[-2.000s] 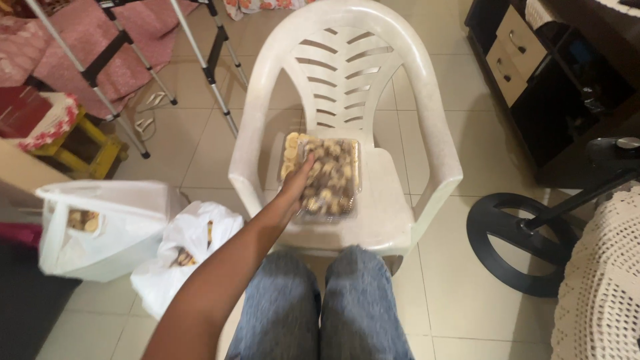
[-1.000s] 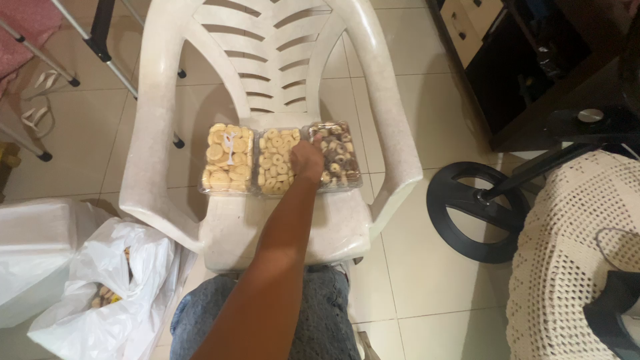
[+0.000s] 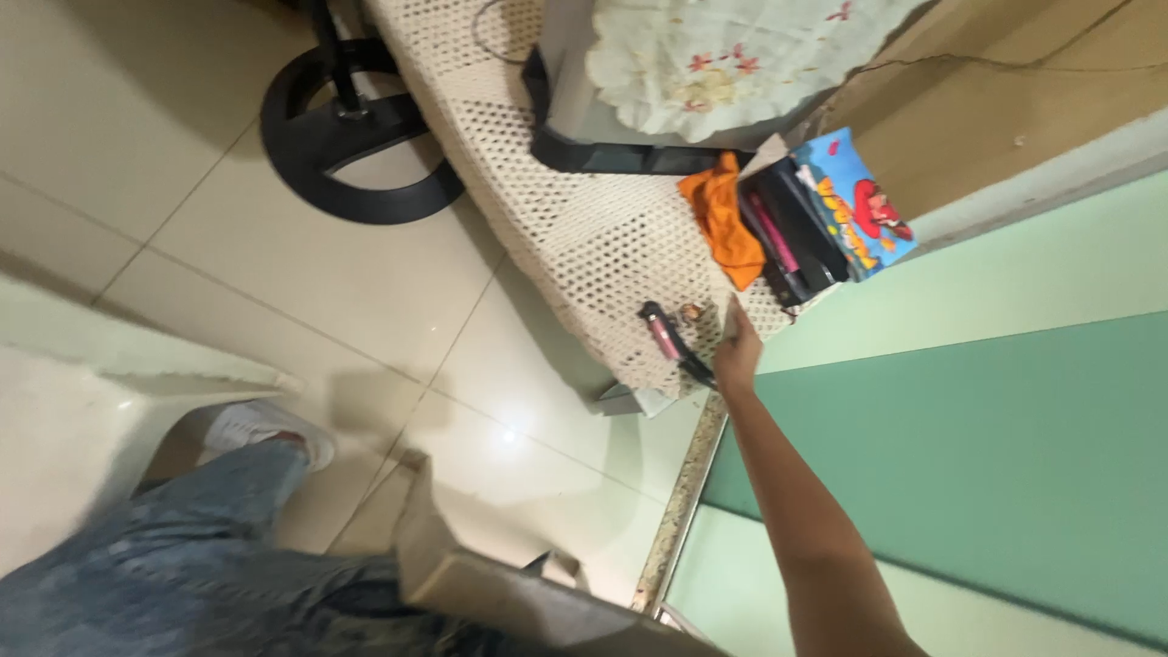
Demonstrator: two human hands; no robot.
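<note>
My right hand [image 3: 737,356] reaches in from the lower right over the corner of a table with a cream crocheted cloth [image 3: 593,228]. Its fingers are blurred, so a hold cannot be made out. Just left of it lie a curved black object with a pink part [image 3: 666,338] and a small brownish item [image 3: 692,313]. Beyond the fingertips are an orange cloth [image 3: 725,224] and a black case or tray [image 3: 796,228] holding a pink item. A blue printed booklet or packet [image 3: 858,205] leans beside that. My left hand is out of view.
A grey and black appliance or box under an embroidered cloth [image 3: 703,73] stands farther back on the table. A round black stand base [image 3: 365,196] is on the tiled floor. The white plastic chair [image 3: 73,429] is at left, a green wall panel [image 3: 958,429] at right.
The view has swung right, from the chair to the table. The clear boxes of biscuits, stacked and then side by side on the chair seat in the earlier frames, are out of view.
</note>
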